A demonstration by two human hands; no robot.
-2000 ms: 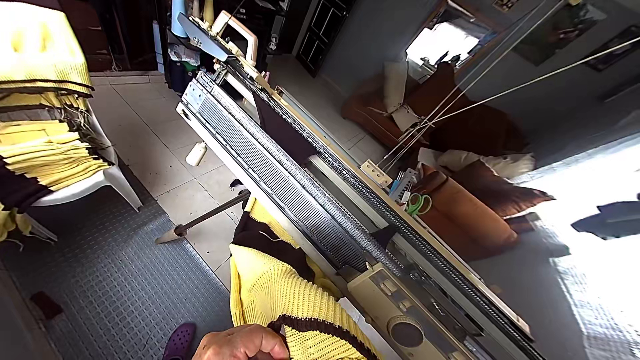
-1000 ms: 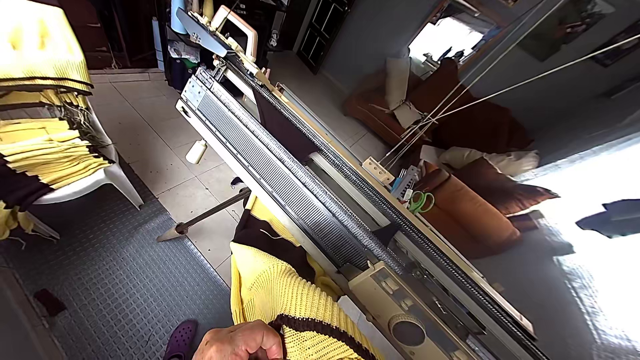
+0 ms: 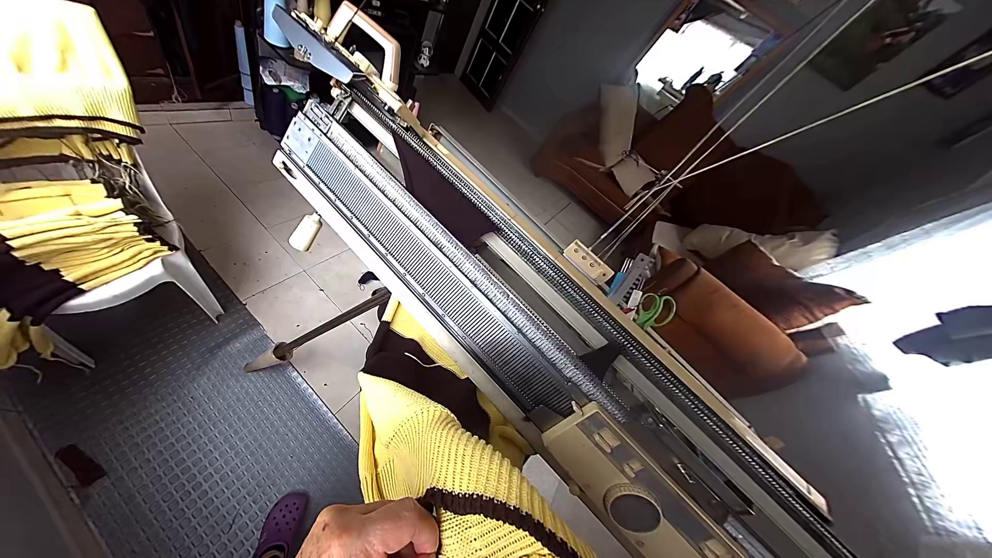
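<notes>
At the bottom of the view, my left hand [image 3: 376, 530] has its fingers closed on the edge of a ribbed yellow knit fabric [image 3: 457, 457], beside its dark brown stripe. A darker knit section [image 3: 403, 372] hangs behind it, under the knitting machine. The long needle bed [image 3: 434, 271] of the machine runs diagonally from upper left to lower right. To the right of my hand, a beige carriage with a round dial [image 3: 633, 508] sits on the bed. My right hand is out of view.
A white plastic chair [image 3: 147, 271] at left holds stacked yellow and dark knit pieces [image 3: 85, 225]. Green-handled scissors [image 3: 656, 310] lie beyond the bed. A metal stand leg [image 3: 333, 322] reaches the floor near a white bottle [image 3: 305, 232]. A purple clog [image 3: 284, 521] shows below.
</notes>
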